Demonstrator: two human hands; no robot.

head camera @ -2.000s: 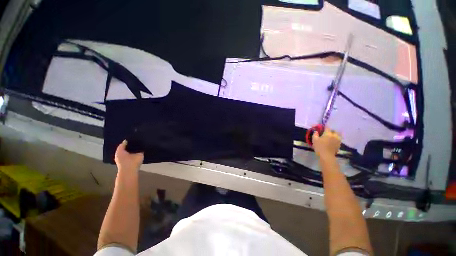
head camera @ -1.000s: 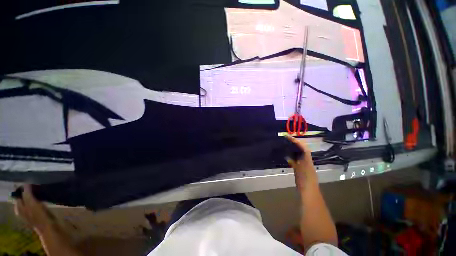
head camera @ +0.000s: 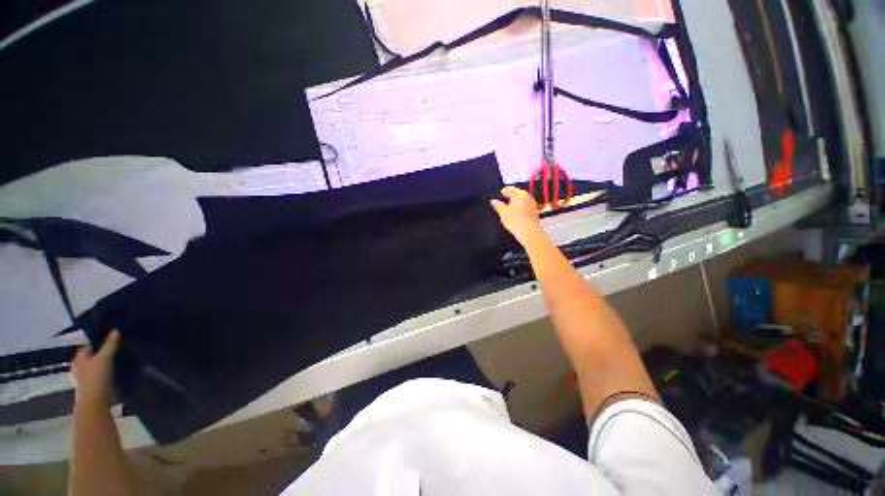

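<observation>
A large black cut piece (head camera: 320, 271) lies over the near rail of the cutting bed (head camera: 388, 339). My left hand (head camera: 95, 366) grips its left end. My right hand (head camera: 517, 211) holds its right edge near the upper corner. Long shears (head camera: 550, 179) with red ring handles lie on the lit bed just right of my right hand, blades pointing away, untouched.
Uncut black fabric (head camera: 175, 77) covers the far left. Black offcuts (head camera: 631, 232) lie along the near rail at right. Small scissors (head camera: 737, 189) and an orange-red item (head camera: 783, 163) lie further right. Pink and violet light falls on the bed. Boxes (head camera: 801, 310) stand below right.
My right hand has put the long shears down on the bed and taken the piece's right edge. The piece is now angled, its left end lower over the rail. The view has shifted right.
</observation>
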